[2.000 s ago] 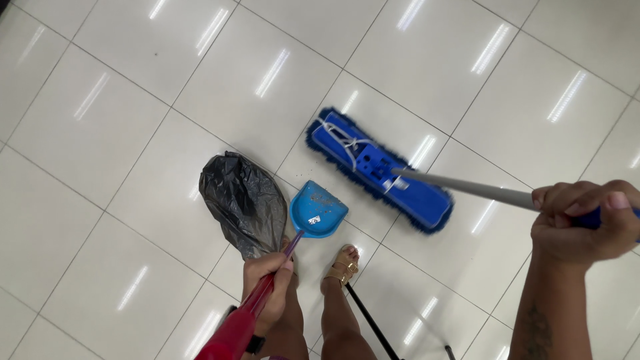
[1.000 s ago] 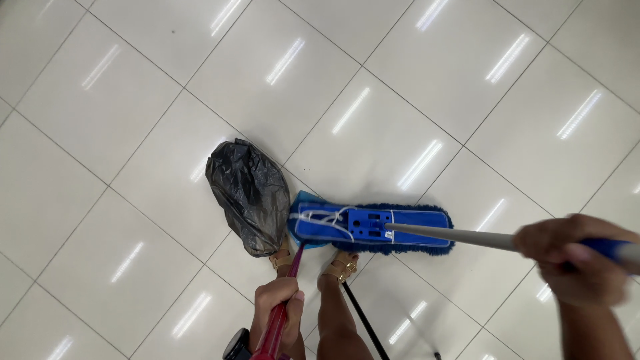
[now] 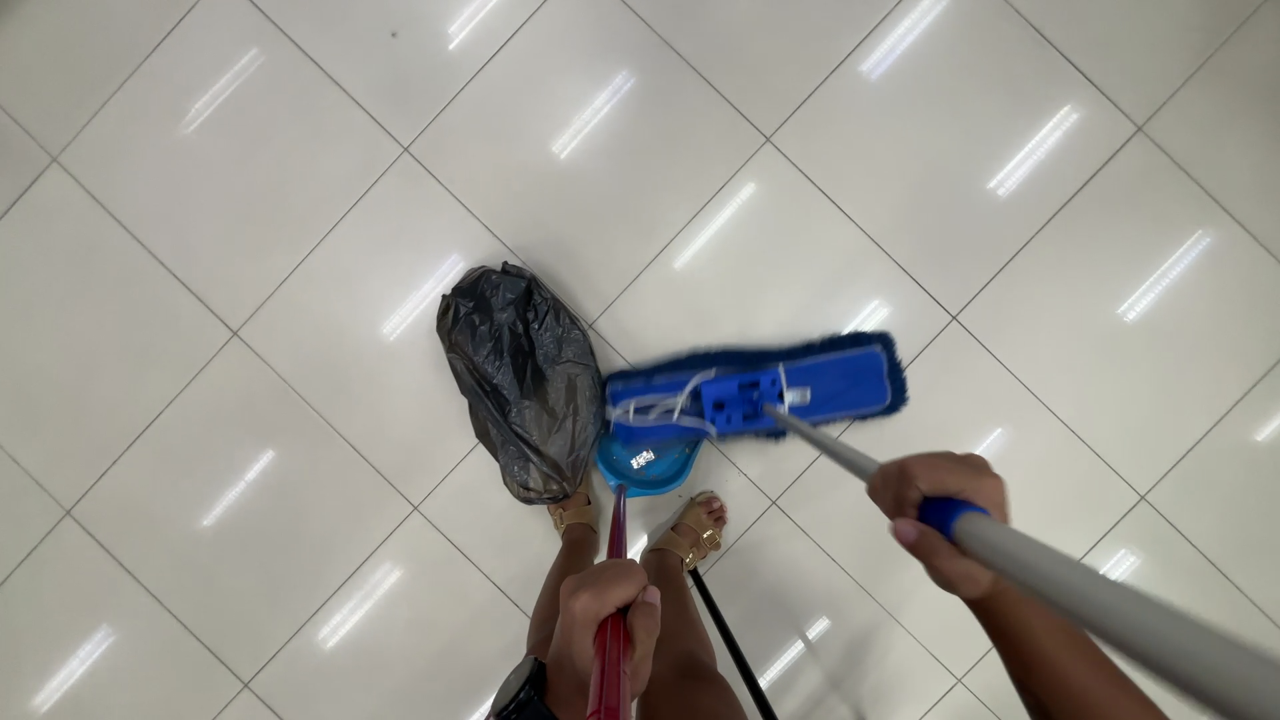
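Note:
My left hand (image 3: pixel 607 612) is closed around the red handle (image 3: pixel 611 660) of a blue dustpan (image 3: pixel 650 472), which lies on the floor in front of my feet. My right hand (image 3: pixel 940 520) grips the grey pole (image 3: pixel 1090 585) of a flat dust mop at its blue collar. The blue mop head (image 3: pixel 840 385) with dark blue fringe lies roughly crosswise, its left end over the far part of the dustpan. A little debris shows in the pan, and small specks lie by its right side. Left of both, a black plastic bag (image 3: pixel 525 385) touches or nearly touches the mop head.
Glossy pale floor tiles (image 3: pixel 330 430) reflect the ceiling lights. My sandalled feet (image 3: pixel 692 530) stand just behind the dustpan and bag. A thin black pole (image 3: pixel 733 645) slants from beside my right foot toward the bottom edge.
The mop head has turned from a slant to nearly level and moved left, from right of the dustpan onto its far part. Both hands keep their holds.

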